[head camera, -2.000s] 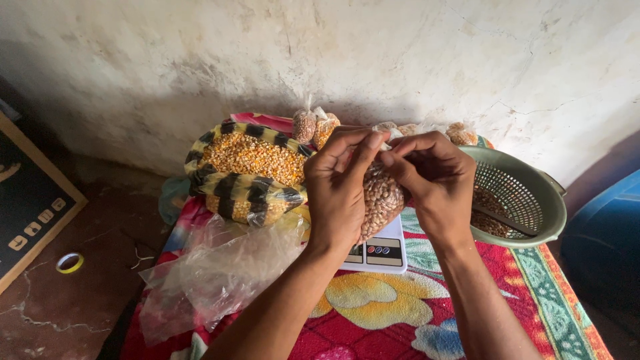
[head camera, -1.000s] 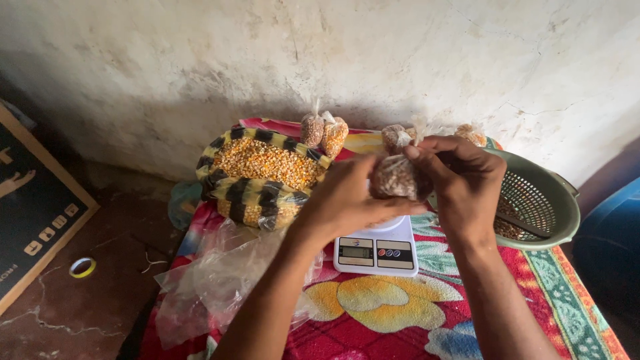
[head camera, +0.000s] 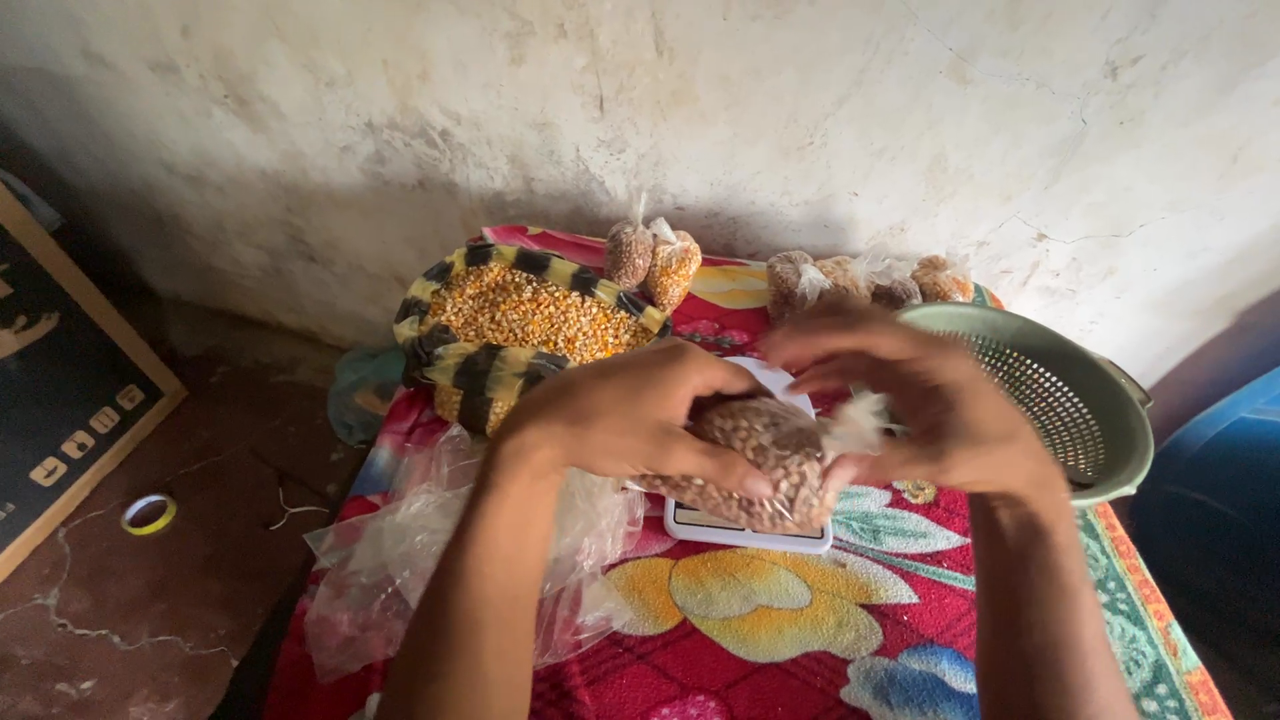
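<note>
My left hand (head camera: 640, 415) grips a clear plastic bag of brownish beans or nuts (head camera: 765, 460), held over a white digital kitchen scale (head camera: 780, 540). The bag lies on its side, its gathered top pointing right. My right hand (head camera: 910, 400), blurred, is at that top with fingers spread; whether it touches the plastic is unclear. Left of the scale are loose clear plastic bags (head camera: 420, 560). Behind them sits a yellow-and-black striped bag of corn kernels (head camera: 540, 310). Two filled bags, one of brownish contents (head camera: 628, 255) and one of corn (head camera: 672, 270), stand near the wall.
A green colander (head camera: 1125, 430) stands at the right, beside several small filled bags (head camera: 940, 280) along the wall. A flowered red cloth (head camera: 740, 600) covers the surface. A tape roll (head camera: 149, 514) lies on the floor near a printed box (head camera: 90, 400); a blue container (head camera: 1220, 470) is far right.
The filled bag, upright between both hands two seconds ago, is now tipped onto its side in my left hand. My right hand's fingers have spread at the gathered top.
</note>
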